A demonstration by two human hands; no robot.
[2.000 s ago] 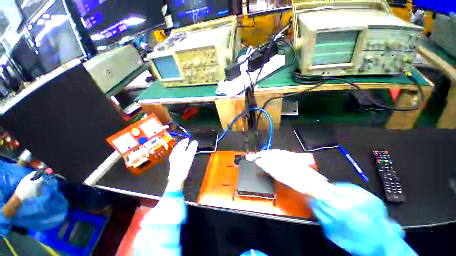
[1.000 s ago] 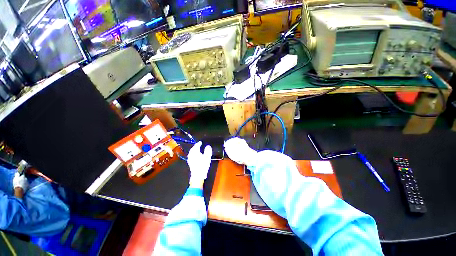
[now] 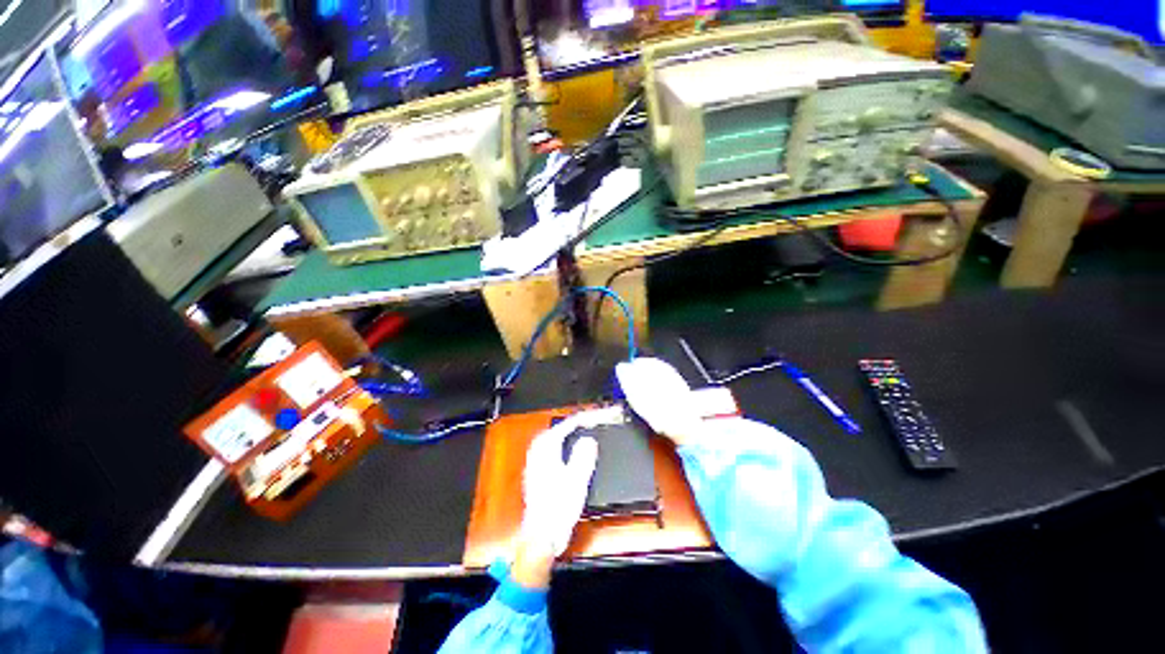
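The black set-top box (image 3: pixel 620 469) lies flat on the orange board (image 3: pixel 496 492) in front of me. My left hand (image 3: pixel 557 486), in a white glove, is on the box's left side, thumb on its top edge, fingers at its far left corner. My right hand (image 3: pixel 662 399), in a white glove, is at the box's far right corner, near the cable end. The blue cable (image 3: pixel 629 319) loops up behind the board. My right fingertips and the connector under them are hidden, so what they hold cannot be made out.
The open orange test box (image 3: pixel 288 428) stands at the left. A blue marker pen (image 3: pixel 820 397) and a remote control (image 3: pixel 906 415) lie at the right. Another dark flat box (image 3: pixel 735 351) is behind the pen. Oscilloscopes (image 3: pixel 799 128) stand on the green shelf (image 3: pixel 383 277).
My left hand has moved from beside the board onto the box. My right hand has shifted back to the box's far edge, uncovering the box. The view has turned, and the test box's lamp now looks red.
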